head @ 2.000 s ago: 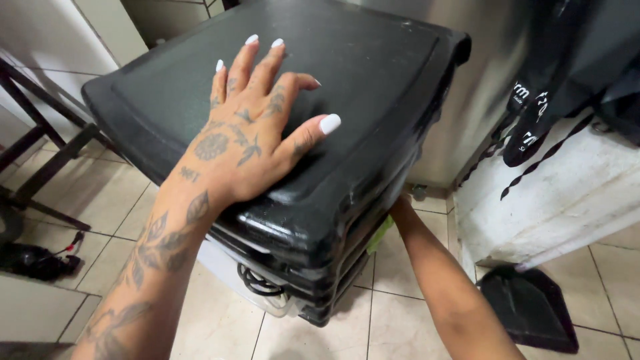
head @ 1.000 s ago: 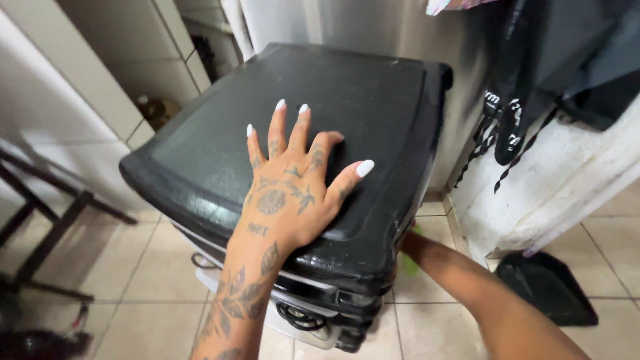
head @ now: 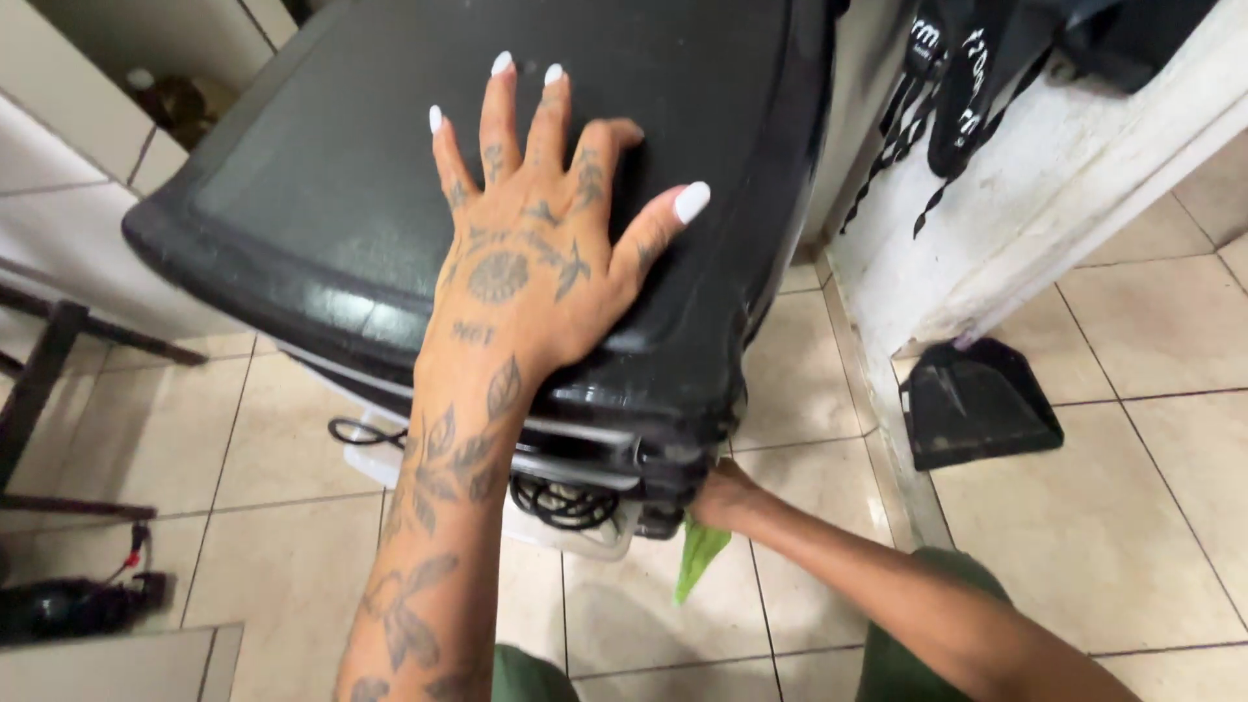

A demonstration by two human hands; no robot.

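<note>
My left hand [head: 531,234], tattooed and with white nails, lies with spread fingers on the black plastic top [head: 322,195] of a shelf unit, near its front right corner. Low at the unit's right side, my right hand [head: 723,495] is mostly hidden behind the corner. A green cloth [head: 700,561] hangs from under it; the fingers are out of sight. Below the top, a coiled black cable [head: 564,500] lies by a pale plastic object [head: 585,539] on a lower shelf.
A black dustpan [head: 980,405] is on the tiled floor at the right, by a worn white wall edge [head: 1024,195]. Black straps with lettering [head: 960,107] hang above it. On the left are dark wooden legs [head: 44,390] and a black object with a cable [head: 78,604].
My left hand stays spread on the black top. The green cloth hangs in fuller sight below my right hand than before. The view has shifted.
</note>
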